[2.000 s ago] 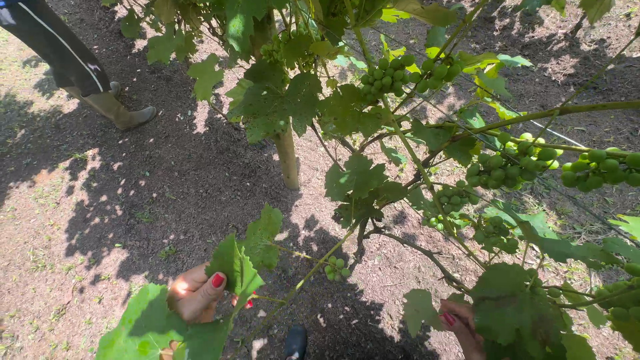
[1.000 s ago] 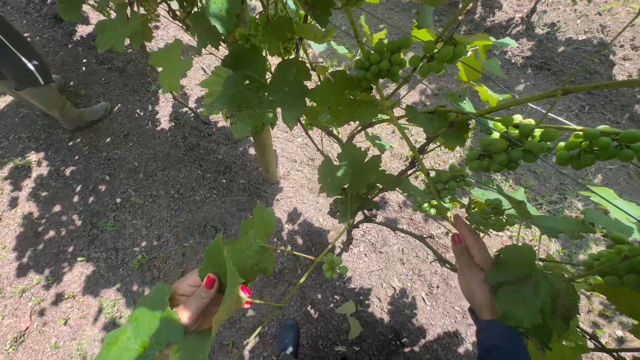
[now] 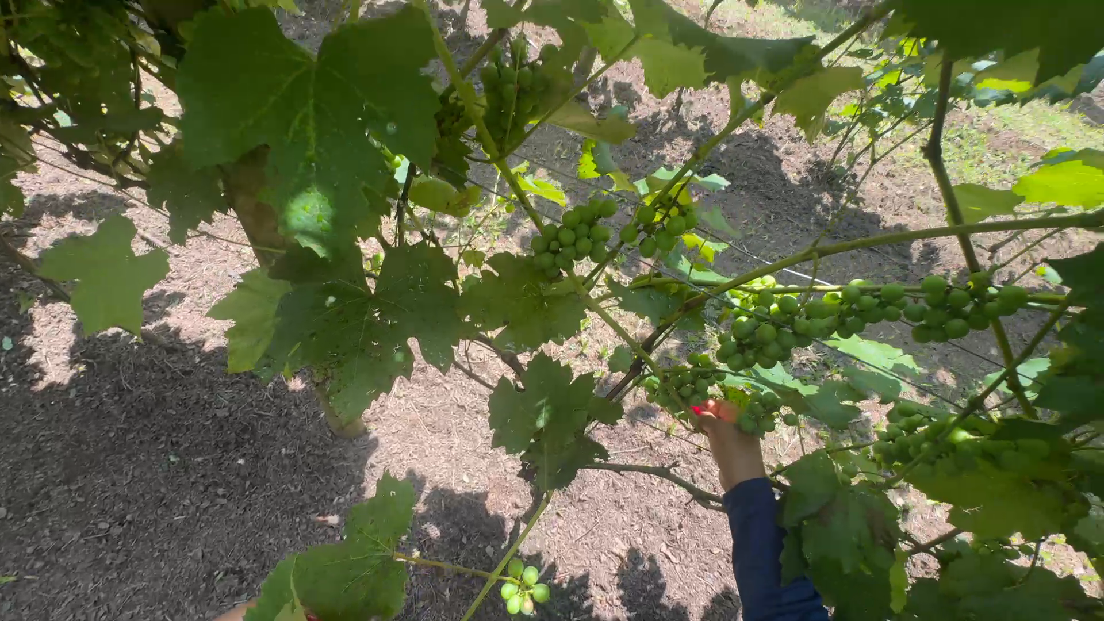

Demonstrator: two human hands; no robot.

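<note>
My right hand, with red nails and a dark blue sleeve, reaches in among the vine's shoots, at a cluster of green grapes right of the middle. Its fingertips are partly hidden, and whether they hold a stem cannot be told. At the bottom edge only a sliver of my left hand shows, behind a large grape leaf; its fingers are hidden. A small bunch of green grapes hangs on a shoot to the right of that leaf.
Larger grape bunches hang along a cane to the right. Broad vine leaves cover the upper left, partly over a wooden post. A bare woody branch runs beside my right forearm. Thin wires cross behind the foliage.
My right hand has moved up and in among the grape clusters. My left hand, visible at a leaf earlier, is now mostly out of view. The view has shifted, and the other person's boots are gone from it.
</note>
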